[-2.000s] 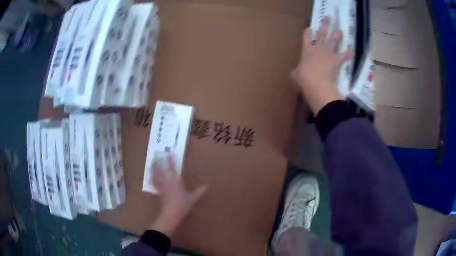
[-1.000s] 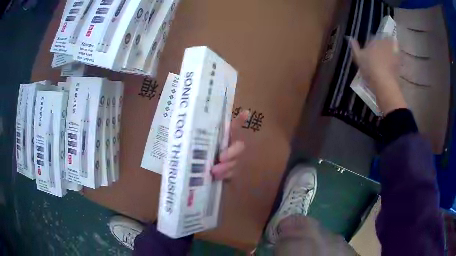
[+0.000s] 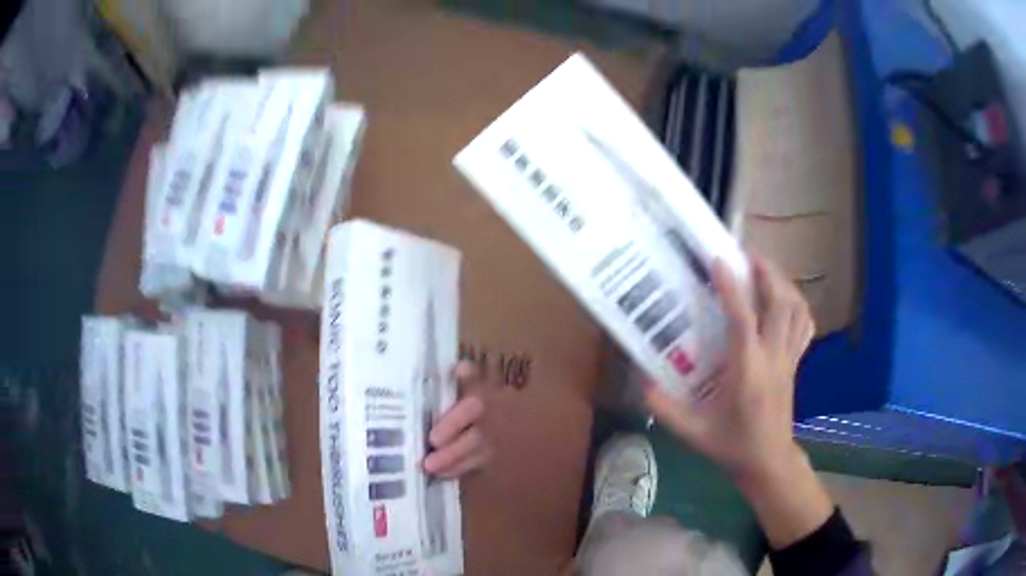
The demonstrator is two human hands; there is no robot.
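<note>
My left hand [image 3: 457, 434] holds a white toothbrush box [image 3: 388, 394] upright over the cardboard sheet [image 3: 506, 450]; only its fingers show at the box's right edge. The side reading "SONIC TOOTHBRUSHES" and the front face show. My right hand [image 3: 756, 366] grips a second toothbrush box [image 3: 613, 231] by its lower end, tilted up to the left, its front face towards me. Both boxes are off the sheet. Whether a box lies behind the left one is hidden.
Box stacks [image 3: 242, 186] stand at the upper left, with more box stacks [image 3: 186, 411] below them. Conveyor rollers [image 3: 700, 129] and tunnel curtain flaps [image 3: 793, 191] are at the right, beside the blue shrink tunnel housing [image 3: 934, 366]. My shoe [image 3: 626, 475] is at the bottom.
My right hand has come back left from the rollers and now holds a box. My left hand still holds its box, now lower in view. The view has shifted.
</note>
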